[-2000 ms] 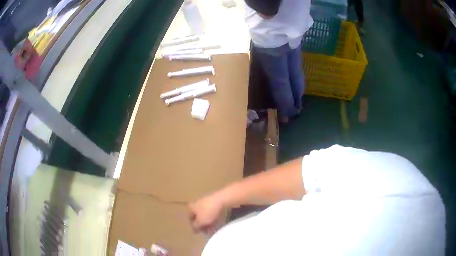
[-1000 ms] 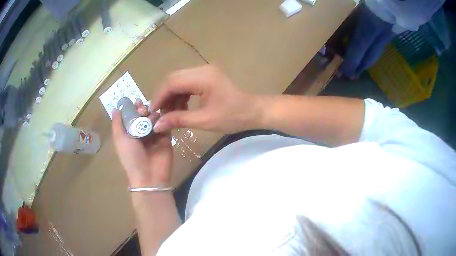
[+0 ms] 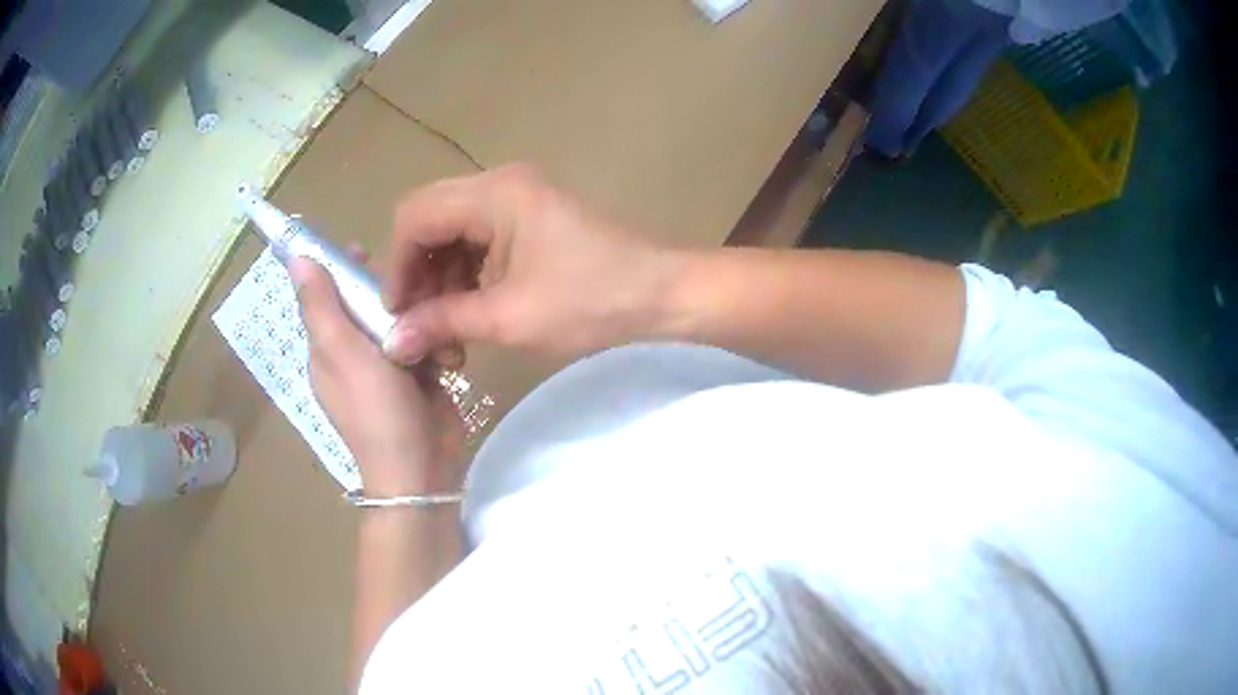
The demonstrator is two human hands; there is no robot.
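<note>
My left hand (image 3: 356, 367), with a band at the wrist, holds a silver-grey handheld device (image 3: 334, 277). Its narrow white neck and small head point up and left. My right hand (image 3: 516, 265) has its thumb and fingers on the fat end of the device; that end face is hidden. Whether a label is at the fingertips cannot be told. A white label sheet (image 3: 276, 356) with a grid of tiny marks lies on the cardboard, partly under my left hand.
A translucent squeeze bottle (image 3: 163, 462) lies left of the sheet at the mat's edge. Several grey units (image 3: 79, 204) lie on the cream mat (image 3: 177, 190). An orange object (image 3: 79, 668) is at bottom left. A white block (image 3: 717, 8), a person's legs (image 3: 937, 82) and a yellow crate (image 3: 1045, 149) are at the top.
The view has swung from the far bench to the near work. Since one second ago, the device has turned from end face showing to side-on, and my right fingers have closed onto its end.
</note>
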